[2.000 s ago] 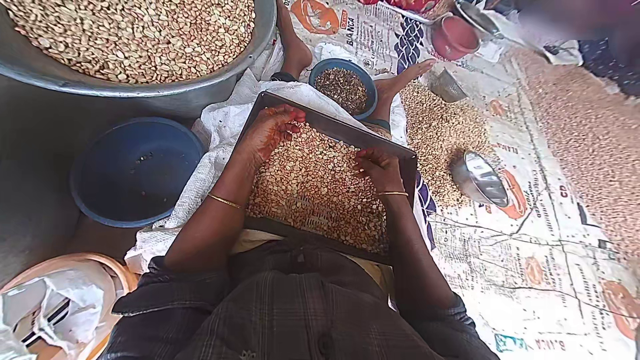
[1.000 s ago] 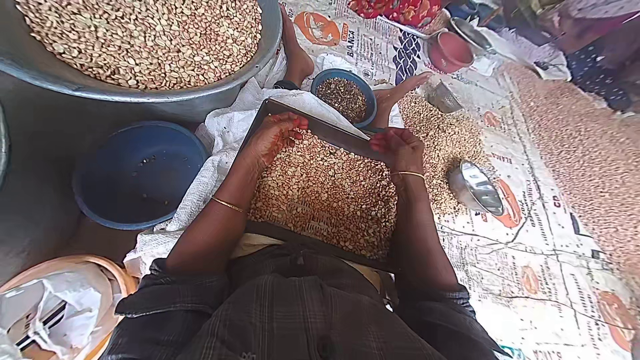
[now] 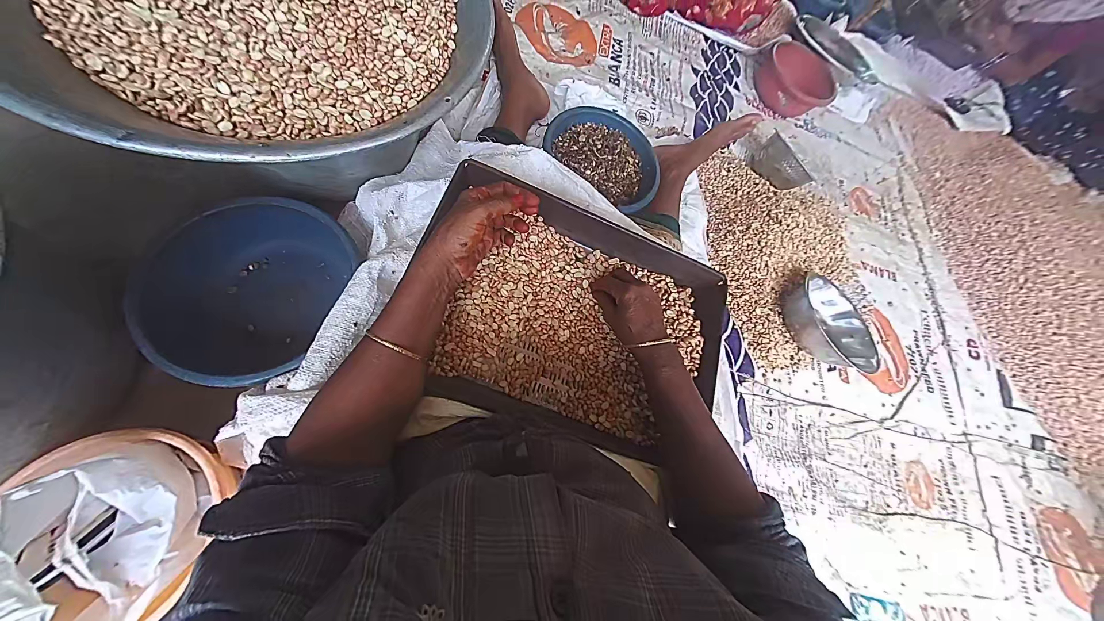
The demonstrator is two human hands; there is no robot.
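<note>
A dark rectangular sieve tray (image 3: 595, 228) rests on my lap, spread with shelled nuts or beans (image 3: 535, 319). My left hand (image 3: 487, 226) hovers over the tray's upper left corner, fingers curled and reddish at the tips; whether it holds anything cannot be told. Over the right part of the nuts, my right hand (image 3: 630, 306) reaches down with its fingertips at the surface of the layer. Its fingers are bent and partly hidden, so I cannot tell whether a nut is between them. Just beyond the tray is a small blue bowl (image 3: 647, 172) of dark debris.
A large metal basin (image 3: 285, 153) heaped with nuts stands at upper left, above a blue plastic basin (image 3: 241, 293). At right, a steel bowl (image 3: 830, 323) lies by a nut pile (image 3: 768, 250) on printed sacks (image 3: 828, 457). An orange tub (image 3: 194, 470) holds plastic bags at lower left.
My right hand has moved left and down from the tray's right edge onto the nuts. My left hand stays near the upper left corner.
</note>
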